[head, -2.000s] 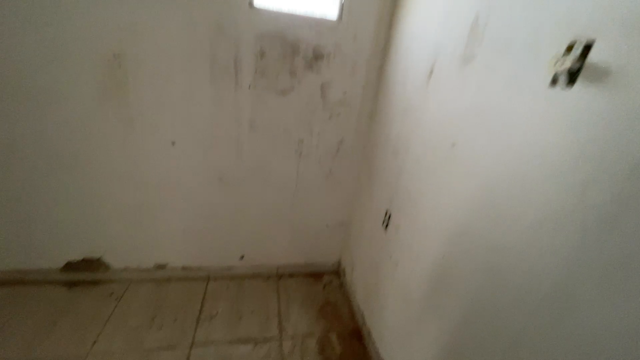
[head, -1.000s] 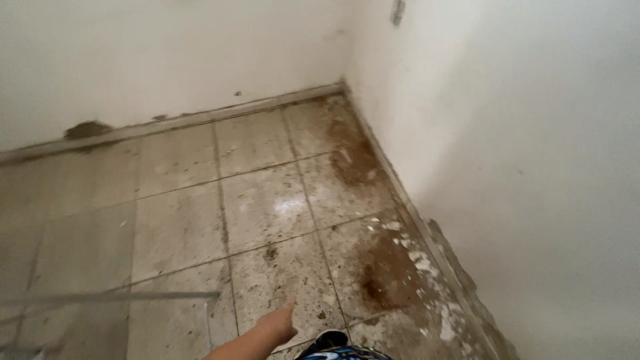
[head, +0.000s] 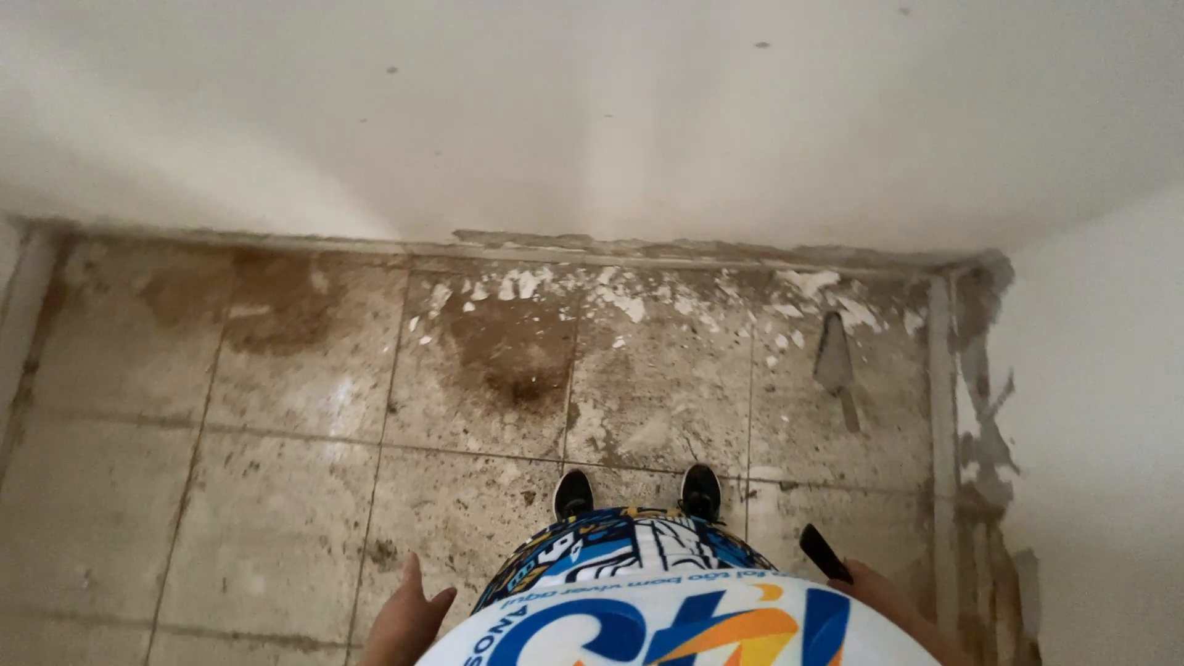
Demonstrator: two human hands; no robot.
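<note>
My left hand hangs over the tiled floor at the lower left, thumb and index finger apart, holding nothing. At the lower right, my right hand is closed around a dark, flat object, perhaps a handle or a phone; its kind is unclear. Beyond it a pointed trowel lies on the floor near the right corner, its handle toward me. White flakes of paint or plaster are scattered along the foot of the wall, beside a brown dirt stain.
A whitish wall rises ahead, its plaster broken along the base. Another wall stands on the right, its lower edge peeling. My black shoes stand on the dirty floor tiles.
The view has turned right and down to the flaked wall base. The trowel, my right hand and the dark object now show. One second ago a hand pointed over the tiles.
</note>
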